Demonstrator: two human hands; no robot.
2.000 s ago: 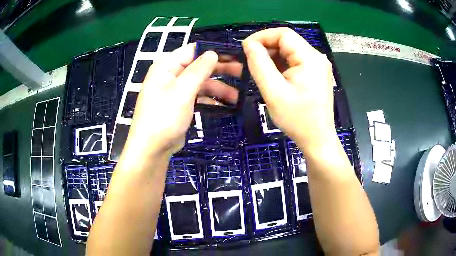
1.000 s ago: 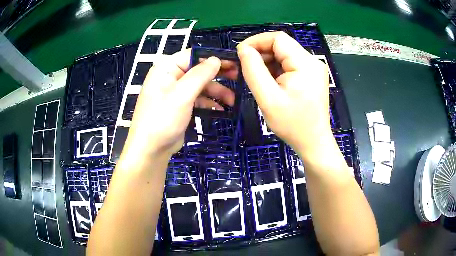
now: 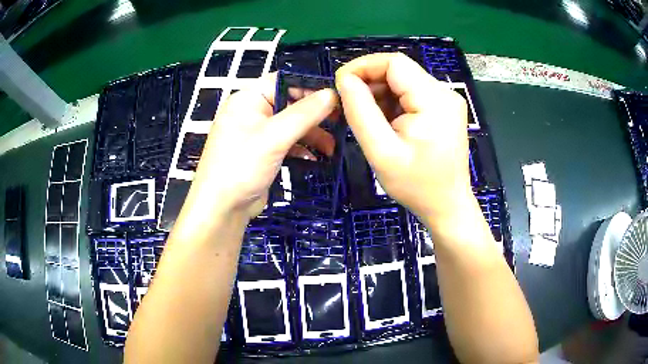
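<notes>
A dark blue-black housing frame (image 3: 307, 190) is held above the tray, with its open window at the far end and fingers showing through it. My left hand (image 3: 259, 138) grips the frame from its left side, thumb across the window near the upper right corner. My right hand (image 3: 408, 121) has its thumb and index finger pinched together at that same corner. Whether the right fingertips hold the frame or a thin piece is hidden. A sticker sheet (image 3: 206, 94) with white borders and black rectangles runs behind my left hand over the tray.
The black blister tray (image 3: 284, 350) bears rows of housings with white-bordered rectangles (image 3: 323, 307). A gridded strip (image 3: 64, 238) and a dark slim object (image 3: 15, 233) lie left. Small pale liners (image 3: 543, 213) and a round white fan (image 3: 632, 263) are right. A green conveyor belt (image 3: 341, 18) runs behind.
My left thumb has moved right across the window to the frame's upper right corner, close to my right fingertips. My right hand has shifted slightly left and down.
</notes>
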